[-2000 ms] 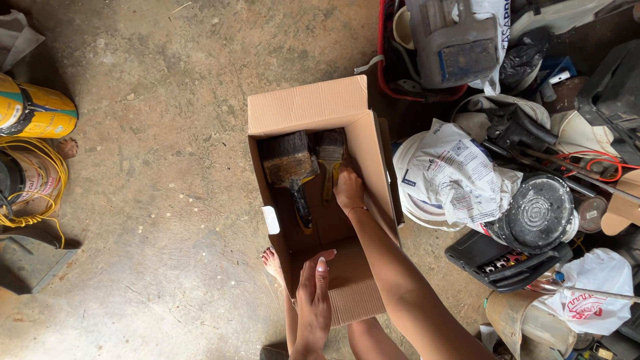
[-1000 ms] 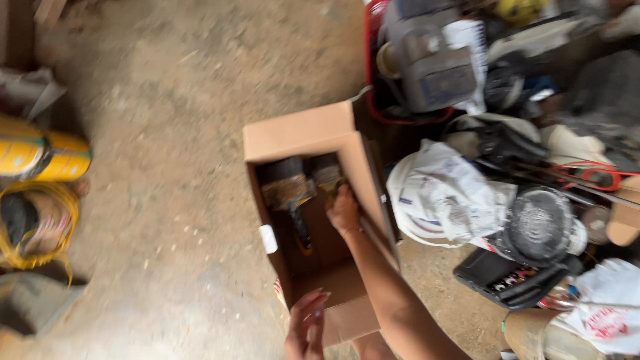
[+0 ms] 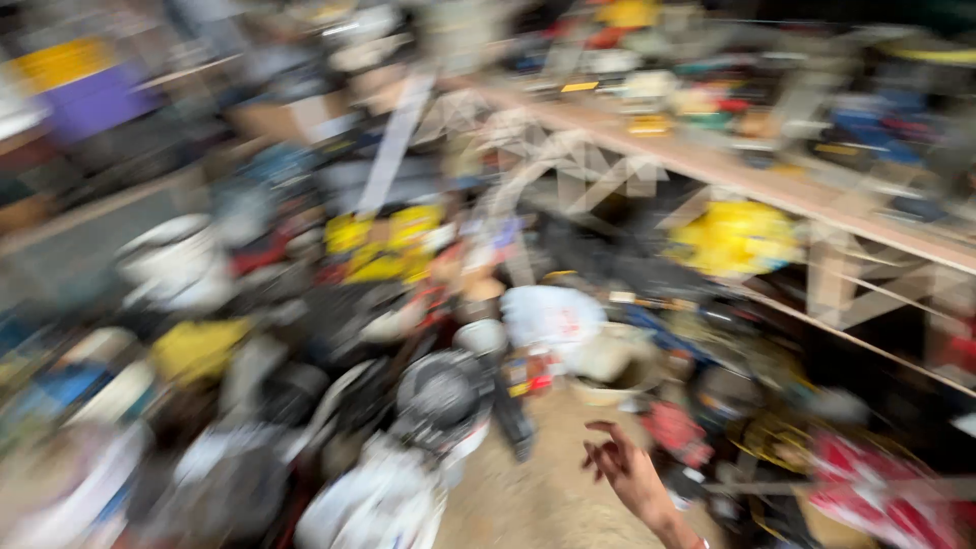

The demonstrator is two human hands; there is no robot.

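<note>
My right hand [image 3: 621,469] reaches in from the bottom edge, right of centre, with nothing in it and its fingers loosely spread and slightly bent. It is over the bare concrete floor, below a pale round container [image 3: 614,362] and left of a red item [image 3: 677,433]. Left of the hand lie a dark case [image 3: 512,419] and a bucket with a dark round lid [image 3: 442,393]. My left hand is outside the view, as are the cardboard box and the brushes. Strong motion blur hides fine detail.
A long wooden workbench [image 3: 732,179] loaded with items crosses the upper right. Under it is a yellow plastic bag [image 3: 736,238]. White plastic bags [image 3: 553,316], a white bucket [image 3: 179,263] and mixed clutter cover the left and middle. A red and white bag [image 3: 877,480] lies at lower right.
The view has swung strongly away from the cardboard box toward the clutter and workbench. My right hand, earlier at a brush in the box, is now out of it and empty.
</note>
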